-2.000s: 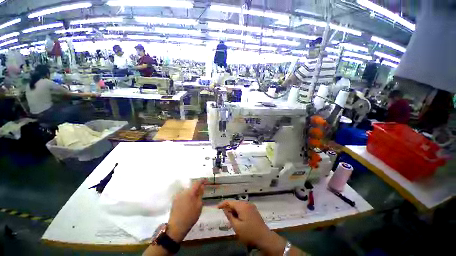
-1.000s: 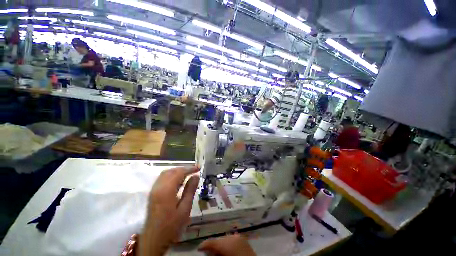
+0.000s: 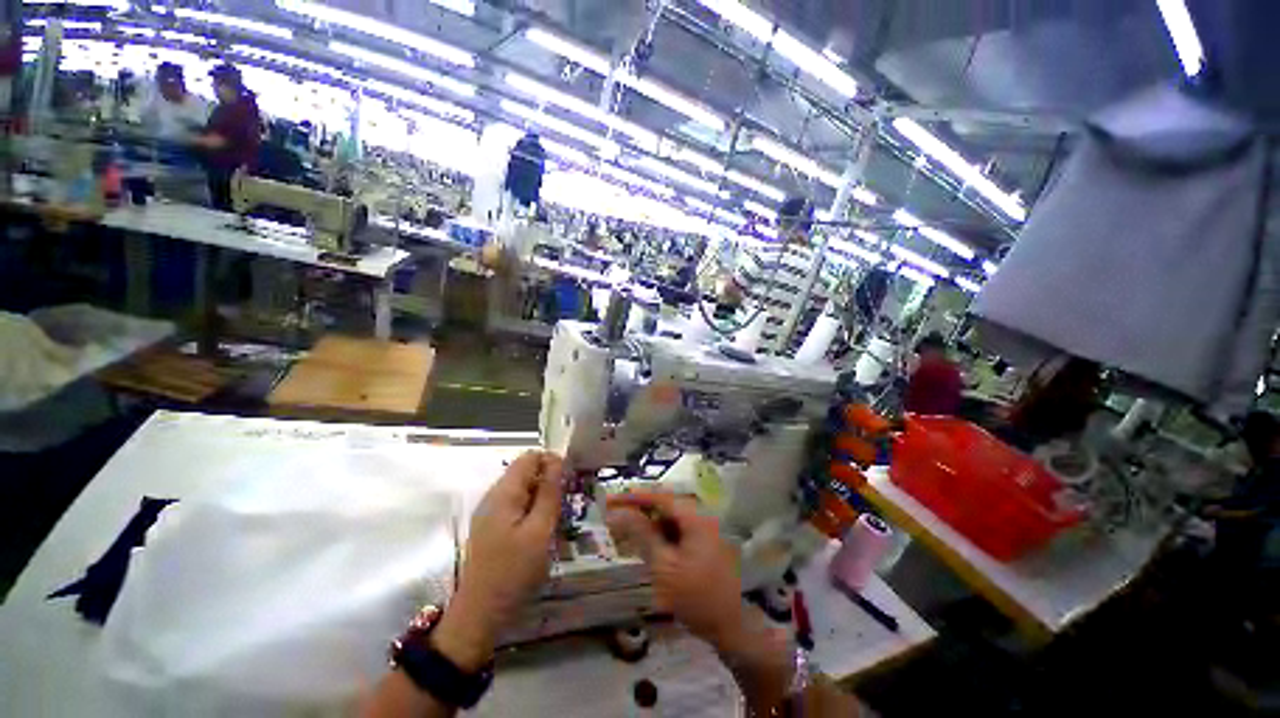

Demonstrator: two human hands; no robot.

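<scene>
The white coverstitch machine (image 3: 681, 407) stands on the table in front of me. My left hand (image 3: 520, 526) is raised at the left side of the needle area, thumb and fingertips together. My right hand (image 3: 681, 561) is raised just right of the needle area with its fingers curled in. The needles and presser foot (image 3: 573, 508) show only in part between my hands and are blurred. No thread can be made out, and whether either hand pinches something cannot be seen.
White fabric (image 3: 281, 561) and a dark scrap (image 3: 115, 564) lie on the table at left. A pink thread cone (image 3: 861, 551), a red-handled tool (image 3: 802, 617) and a dark slim tool (image 3: 872, 609) are at right. A red basket (image 3: 983, 484) stands beyond; people are in the background.
The view has turned and tilted. Both hands have risen from the table's front edge to the needle area; the right hand came up beside the left within the last second.
</scene>
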